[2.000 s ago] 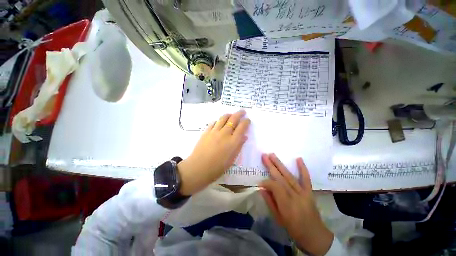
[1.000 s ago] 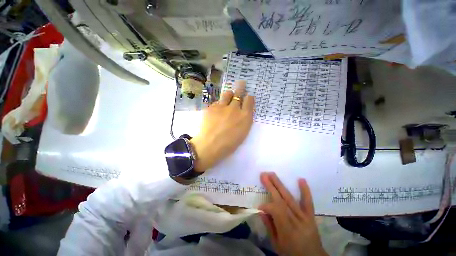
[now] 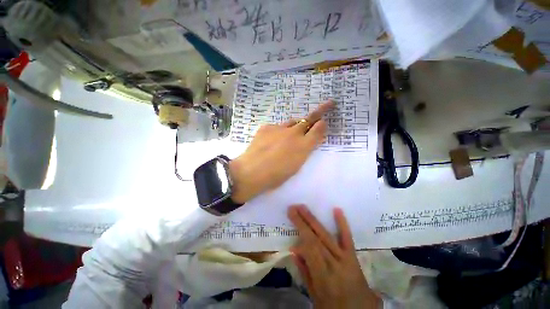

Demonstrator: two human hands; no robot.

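A white sheet with a printed table (image 3: 301, 175) lies on the machine bed, right of the needle area. My left hand (image 3: 277, 154), with a dark watch and a ring, rests on the sheet. Its index finger is extended onto the printed rows, and it holds nothing. My right hand (image 3: 328, 259) lies on the sheet's lower part near the table's front edge, fingers apart. Cream cloth (image 3: 241, 268) hangs below the edge and reaches the right thumb; whether the thumb touches or pins it is unclear.
The sewing machine head (image 3: 120, 66) is at upper left, beside a rounded pale object (image 3: 30, 133). Black-handled scissors (image 3: 401, 157) lie right of the sheet. Handwritten paper (image 3: 289, 30) is at the top. A pale tape (image 3: 520, 205) hangs at right. Red plastic (image 3: 36, 259) shows lower left.
My left hand has moved right and up across the sheet, its index finger now stretched over the printed rows. My right hand stays near the front edge. The camera view has shifted.
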